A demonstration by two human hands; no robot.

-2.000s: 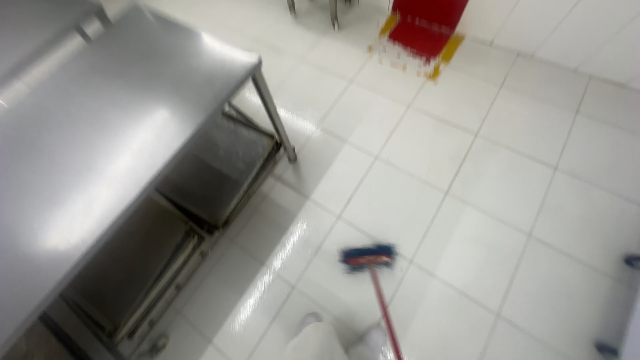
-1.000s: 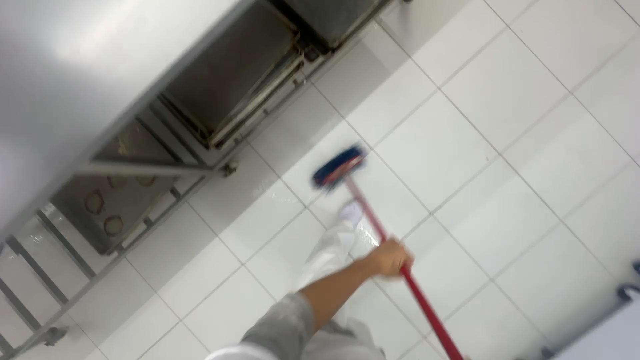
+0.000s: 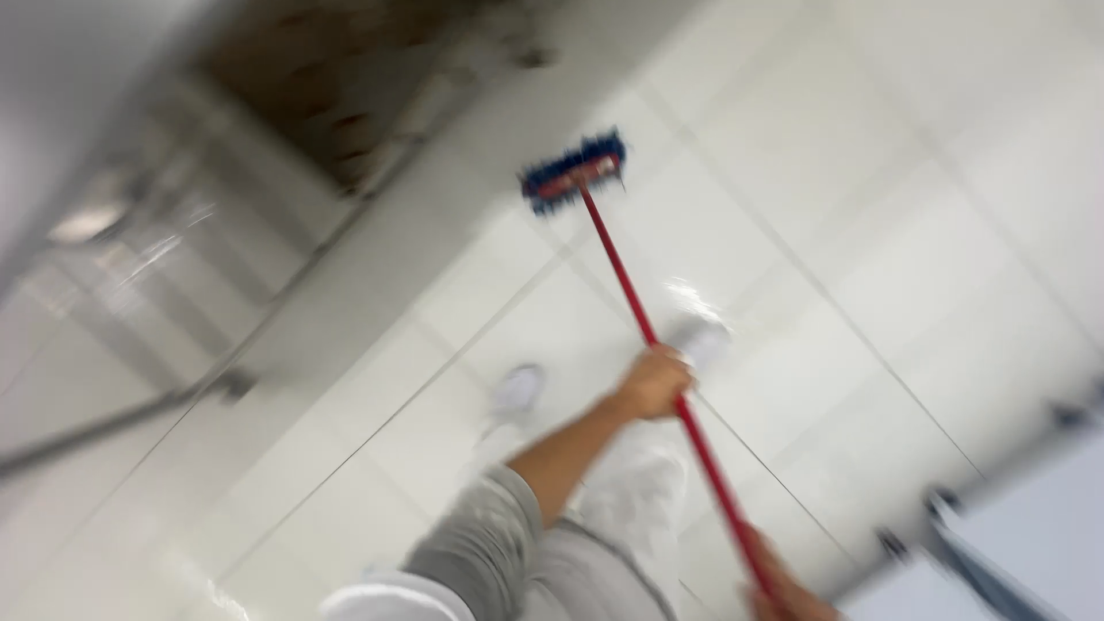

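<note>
A push broom with a red handle (image 3: 624, 280) and blue bristles stretches over the white tiled floor, its head (image 3: 573, 172) at the upper middle. My left hand (image 3: 655, 382) is wrapped around the middle of the handle. Lower down, my right hand (image 3: 780, 582) grips the same handle near the bottom edge, partly cut off by the frame. Motion blur softens the bristles and both hands.
A steel table (image 3: 95, 78) with dark trays (image 3: 319, 86) on its lower level stands at the upper left. Its lower frame (image 3: 285, 293) and feet reach the floor. Wheeled equipment (image 3: 1018, 535) is at the lower right. My white shoes (image 3: 520, 386) are on the tiles.
My right hand has come into view on the lower handle. My left hand, out of view two seconds ago, stays on the handle since one second ago. The view has shifted along the table.
</note>
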